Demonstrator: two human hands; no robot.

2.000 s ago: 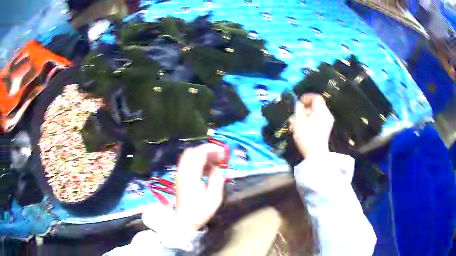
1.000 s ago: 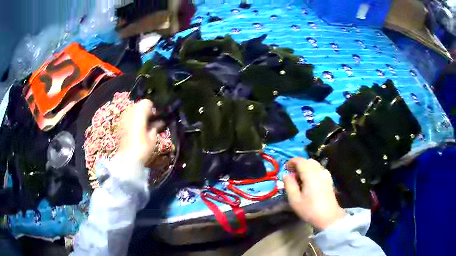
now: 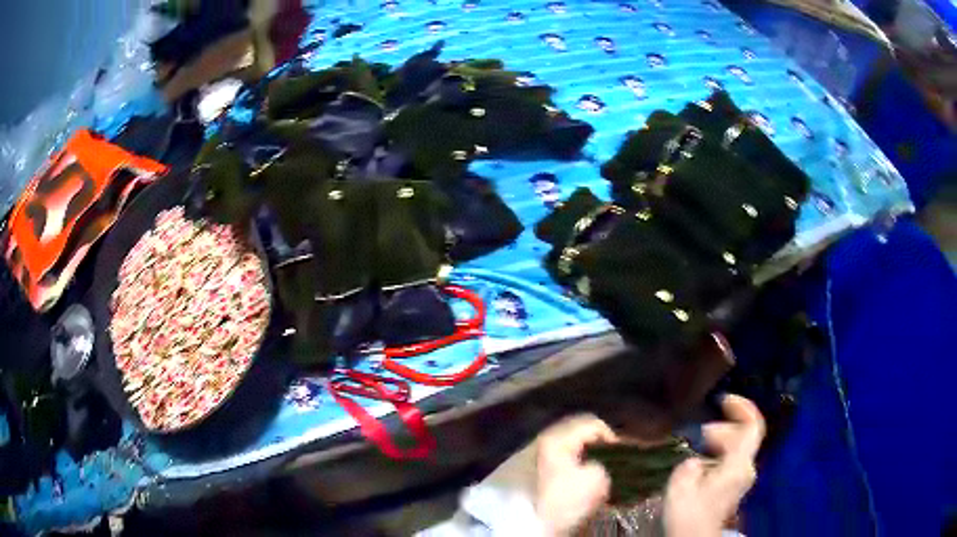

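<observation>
My left hand (image 3: 572, 474) and my right hand (image 3: 719, 467) are low in the view, below the table's edge. They hold a small dark green pouch (image 3: 642, 468) between them, one hand at each side. The pouch is blurred and its lower part is hard to make out. A pile of overlapping dark green pouches with gold dots (image 3: 672, 252) lies at the table's right edge. A messy heap of loose pouches (image 3: 367, 226) lies mid-table.
Red-handled scissors (image 3: 462, 362) and a red strap (image 3: 388, 420) lie on the table's front edge. A round black bowl of small red and white pieces (image 3: 189, 320) is at the left, beside an orange printed bag (image 3: 73, 210). Something blue (image 3: 902, 346) stands at the right.
Both hands have moved down to the lap and come together on a pouch. My left hand has left the bowl, where it was a second ago. The view has shifted.
</observation>
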